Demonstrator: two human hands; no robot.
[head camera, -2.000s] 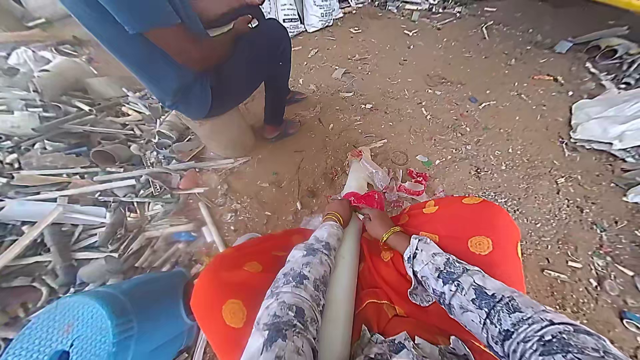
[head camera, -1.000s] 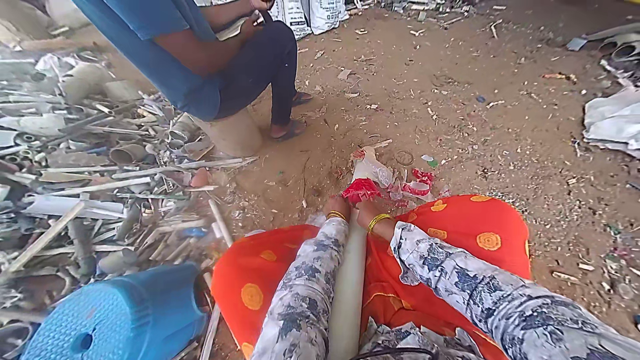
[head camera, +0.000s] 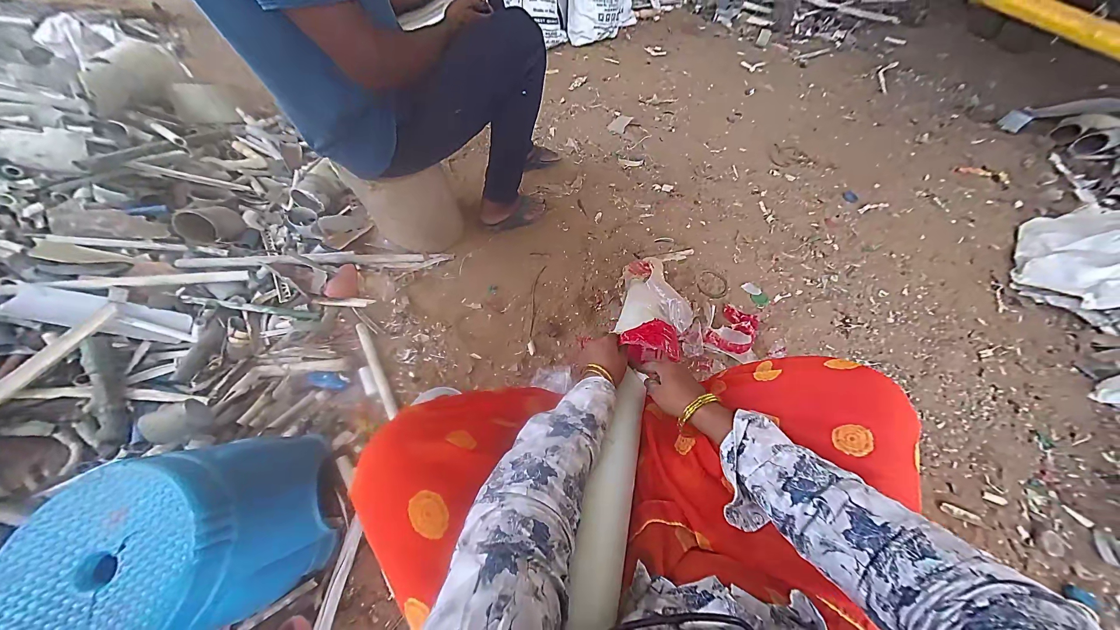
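Note:
A long pale plastic pipe (head camera: 608, 499) lies lengthwise between my knees over orange patterned cloth (head camera: 779, 455). Around its far part is red and clear plastic film (head camera: 650, 339), bunched up, with loose pieces of the film on the ground to its right. My left hand (head camera: 604, 354) grips the pipe and film from the left side. On the right side of the pipe, my right hand (head camera: 669, 385) has its fingers on the lower edge of the red film. The fingertips of both hands are partly hidden.
A heap of scrap pipes (head camera: 210, 223) spreads over the left. A blue plastic stool (head camera: 175, 534) lies tipped at lower left. Another person (head camera: 376, 96) sits on a pale drum-like seat (head camera: 407, 210) ahead. White sacks (head camera: 1072, 258) lie at the right edge.
My hands stay at the film on the pipe. The film's red part sits bunched near my fingers in all frames. The view shifts a little.

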